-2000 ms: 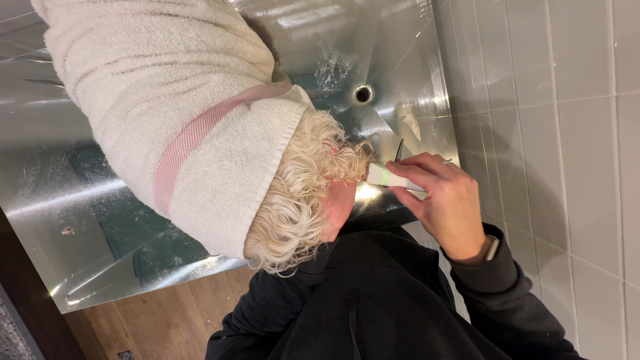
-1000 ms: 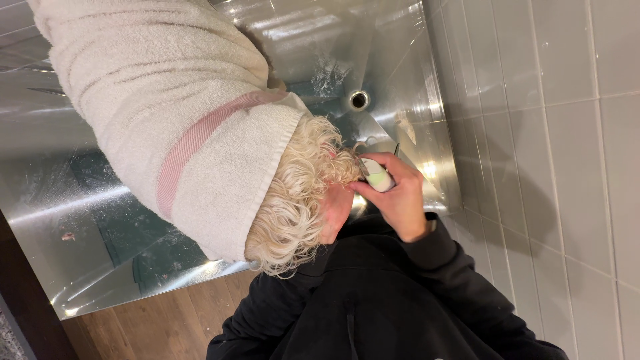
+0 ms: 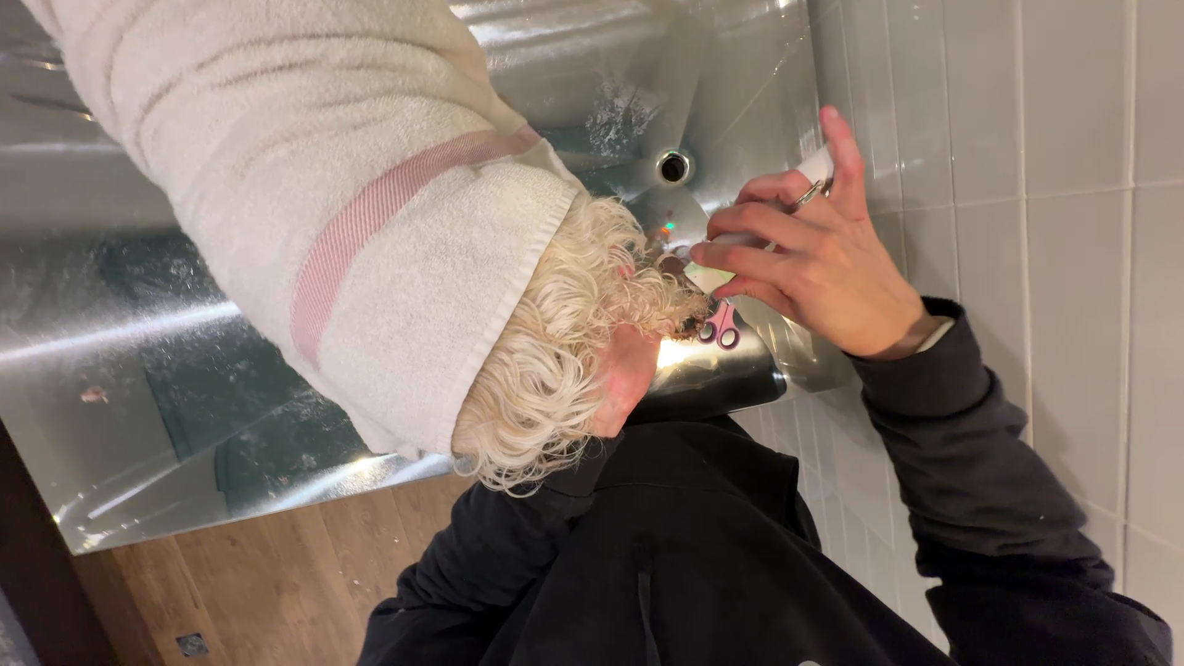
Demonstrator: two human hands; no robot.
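A curly cream-coated dog [image 3: 527, 370] lies or stands in a metal tub, its body wrapped in a white towel [image 3: 444, 240] with a pink stripe. My left hand [image 3: 627, 375] is against the underside of the dog's muzzle, its fingers mostly hidden by the curls. To the right of the muzzle, my right hand [image 3: 803, 245] holds a small white object with a pale green part [image 3: 709, 277], perhaps a bottle. A metal ring shows at its fingers. Small pink scissors [image 3: 720, 326] with dark-rimmed finger loops are just below its fingertips; whether the hand touches them is unclear.
The stainless steel tub [image 3: 120, 499] has a round drain hole [image 3: 672, 167] beyond the dog's head. A grey tiled wall [image 3: 1064, 120] stands along the right side. Wood-look flooring [image 3: 277, 573] shows at the lower left.
My right hand has moved away from the dog's muzzle, up and to the right, with its fingers spread. The pink scissors now show beside the muzzle. The towel-wrapped dog keeps about the same place.
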